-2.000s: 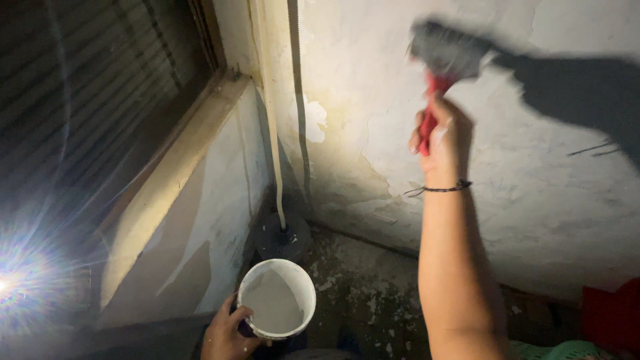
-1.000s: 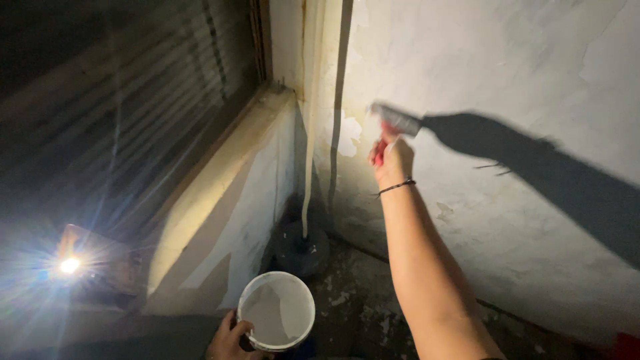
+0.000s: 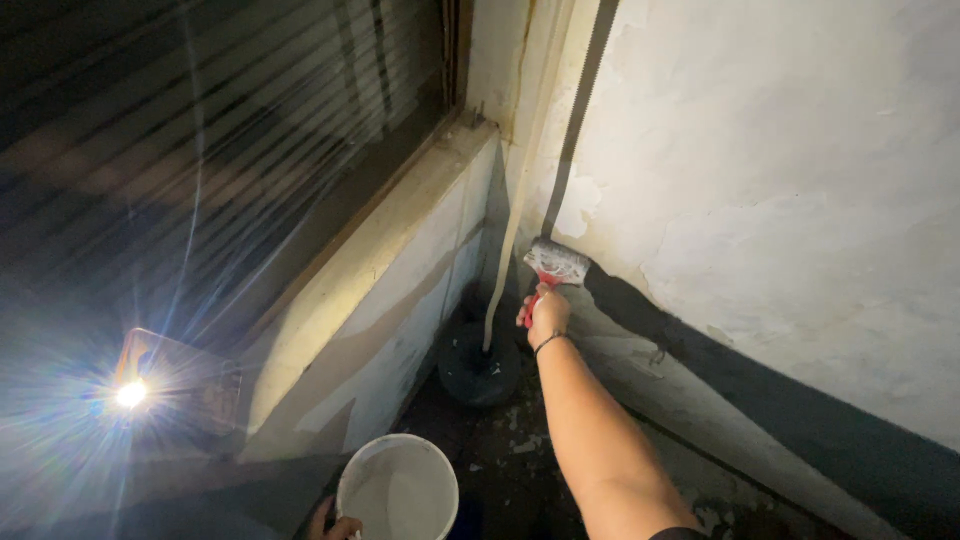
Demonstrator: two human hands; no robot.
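My right hand (image 3: 546, 311) is closed around the red handle of a wide paint brush (image 3: 556, 262), whose whitish head lies against the lower part of the white wall (image 3: 787, 187), close to the corner. The wall's coating is patchy, with peeled spots. At the bottom, my left hand (image 3: 335, 521) grips the rim of a white plastic bucket (image 3: 397, 487) with pale, whitish content. Only some fingers of that hand show; the rest is cut off by the frame and the bucket.
A pale hose or pipe (image 3: 517, 217) runs down the corner into a dark round object (image 3: 478, 364) on the floor. Left are a window ledge (image 3: 375, 262), a dark slatted window (image 3: 225, 135) and a glaring light (image 3: 131, 394). Pale flakes litter the dark floor (image 3: 502, 442).
My right hand has brought the brush down and left, from high on the wall to low by the corner. My left hand stays at the bucket. The view has shifted somewhat.
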